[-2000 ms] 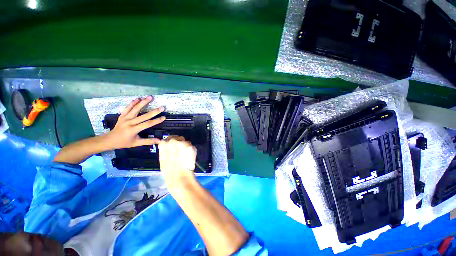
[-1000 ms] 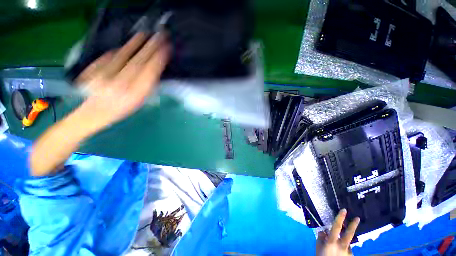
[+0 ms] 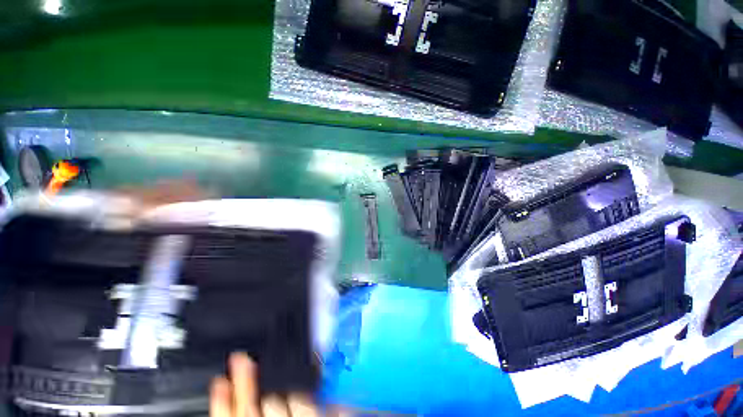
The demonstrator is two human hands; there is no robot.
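A black plastic housing (image 3: pixel 236 301) on a white protective sheet (image 3: pixel 326 244) is large and blurred at the lower left, over the bench edge. Its pale centre strip (image 3: pixel 155 301) runs between silver-white brackets. My right hand (image 3: pixel 252 395) grips its near edge, fingers on top, at the bottom of the picture. My left hand (image 3: pixel 167 195) is at its far edge, blurred and mostly hidden by the housing and sheet. A fanned pile of black strips (image 3: pixel 444 195) lies on the bench to the right, with one separate strip (image 3: pixel 371 226) beside it.
Stacked housings (image 3: pixel 586 297) on sheets stand at right. Another housing (image 3: pixel 411 49) lies on a sheet on the green conveyor (image 3: pixel 163 57), with more housings right of it. An orange-handled tool (image 3: pixel 63 173) lies at far left on the green bench (image 3: pixel 261 167). The floor is blue.
The housing my left hand carried now lies on the conveyor. Conveyor housings have shifted right. The stack's top housing is gone, exposing others. Both hands now hold a housing at lower left.
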